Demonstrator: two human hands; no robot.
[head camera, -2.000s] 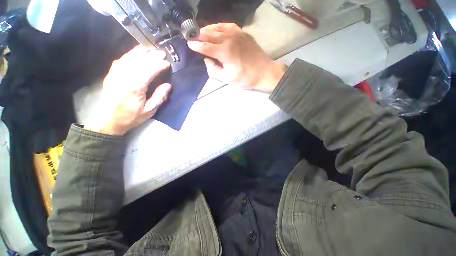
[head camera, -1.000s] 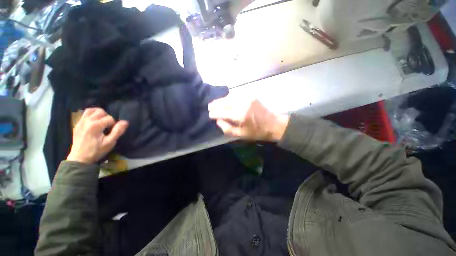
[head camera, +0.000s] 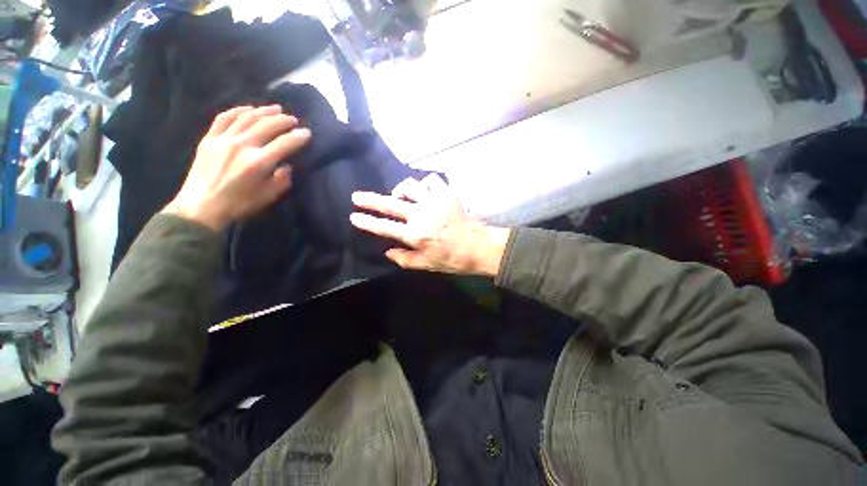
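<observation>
A black garment body (head camera: 333, 190) lies spread left of the machine and reaches over the table's front edge. My left hand (head camera: 242, 163) rests on its upper left part, palm down, fingers slightly bent. My right hand (head camera: 423, 226) lies on its right side near the front edge, fingers spread. Neither hand visibly grips the cloth. The sewing machine's presser foot area (head camera: 399, 43) is at the top, bright and blurred, apart from both hands.
Red-handled thread snips (head camera: 601, 36) lie on the cream machine bed (head camera: 494, 85). A black cable bundle (head camera: 800, 71) is at the bed's right end. A red plastic basket (head camera: 741, 223) and clear plastic bag (head camera: 808, 214) are below right. A blue-grey device (head camera: 40, 249) stands far left.
The small dark panel is no longer at the needle; the garment now lies spread in front. Over the last second, my left hand moved up and right across it, and my right hand moved slightly left.
</observation>
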